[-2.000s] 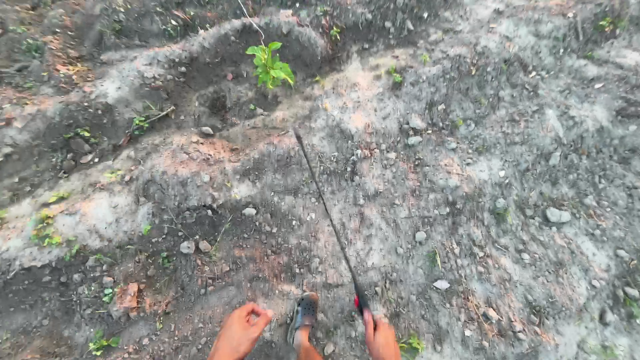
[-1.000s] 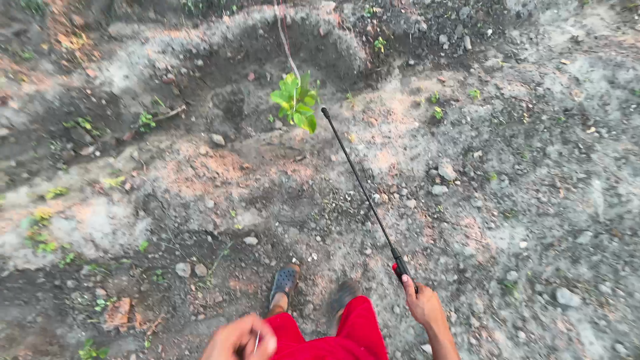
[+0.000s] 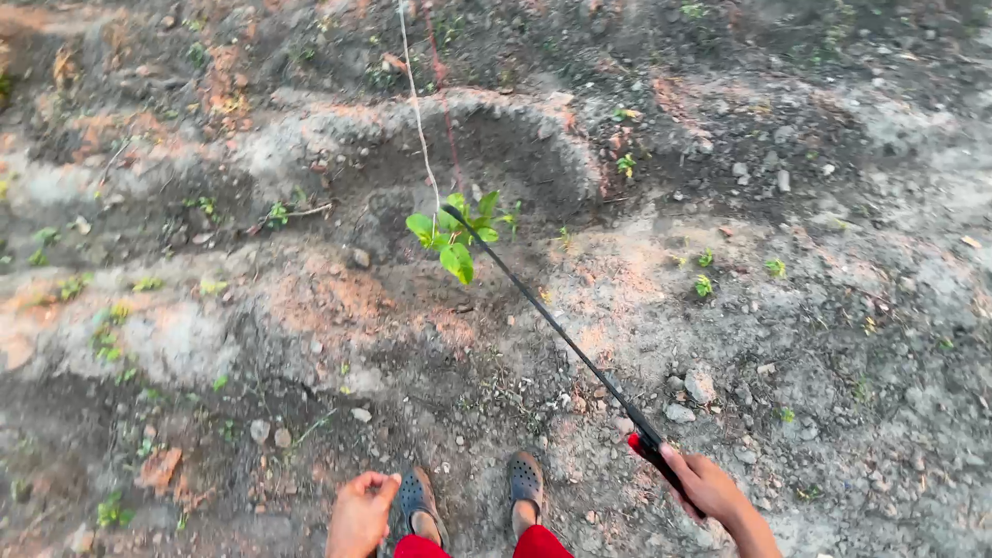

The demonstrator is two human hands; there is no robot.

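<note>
My right hand (image 3: 701, 484) grips the black handle, with a red trigger, of a long thin sprayer wand (image 3: 542, 310). The wand points up and left, and its tip overlaps the leaves of a small green plant (image 3: 457, 244); whether it touches them I cannot tell. A pale string (image 3: 418, 116) runs down to the plant from the top edge, with a reddish string (image 3: 443, 93) beside it. At the bottom, my left hand (image 3: 363, 511) has its thumb and fingertips together; whether something thin is between them is unclear.
My feet in grey perforated clogs (image 3: 527, 477) stand on dry, stony soil. A raised earth rim (image 3: 496, 97) curves around a hollow behind the plant. Pale stones (image 3: 700, 385) lie at the right, small weeds (image 3: 703, 285) grow about, and a reddish clod (image 3: 160, 469) lies lower left.
The wand's tip, beside the plant one second ago, now overlaps its leaves. Both feet now stand side by side; two seconds ago only one showed. The view has shifted.
</note>
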